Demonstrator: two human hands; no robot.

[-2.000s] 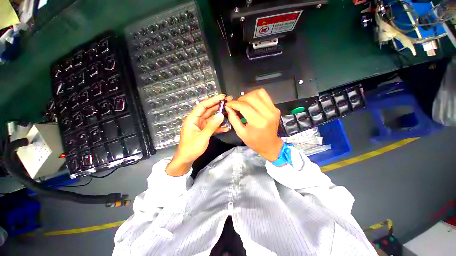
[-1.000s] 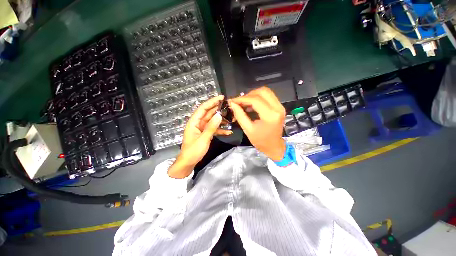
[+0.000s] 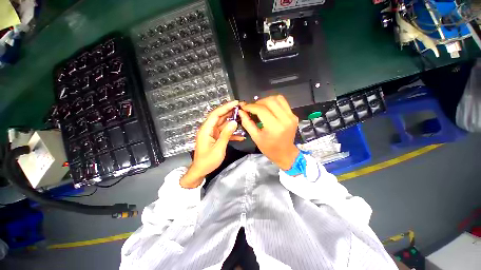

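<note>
A small dark module [image 3: 236,114] with a shiny edge is held between both hands, in front of the press. My left hand [image 3: 213,140] grips it between thumb and fingers from the left. My right hand [image 3: 271,129], with a blue wristband, has its fingertips on the module from the right; whether they also pinch a small part cannot be seen. The fingers hide most of the module. The black press [image 3: 285,79] stands just beyond the hands, with a silver-white metal nest [image 3: 278,36] in its middle.
A clear blister tray [image 3: 182,79] and a black blister tray [image 3: 118,140] lie left. A black parts strip [image 3: 343,115] runs along the bench edge above a blue bin [image 3: 356,153]. A black hose [image 3: 68,207] and white box [image 3: 45,158] are far left. A blue wired fixture [image 3: 438,23] is far right.
The press head with its red-and-white label has moved up and back, showing more of the metal nest. Both hands stay in place, with small shifts of the fingers around the module.
</note>
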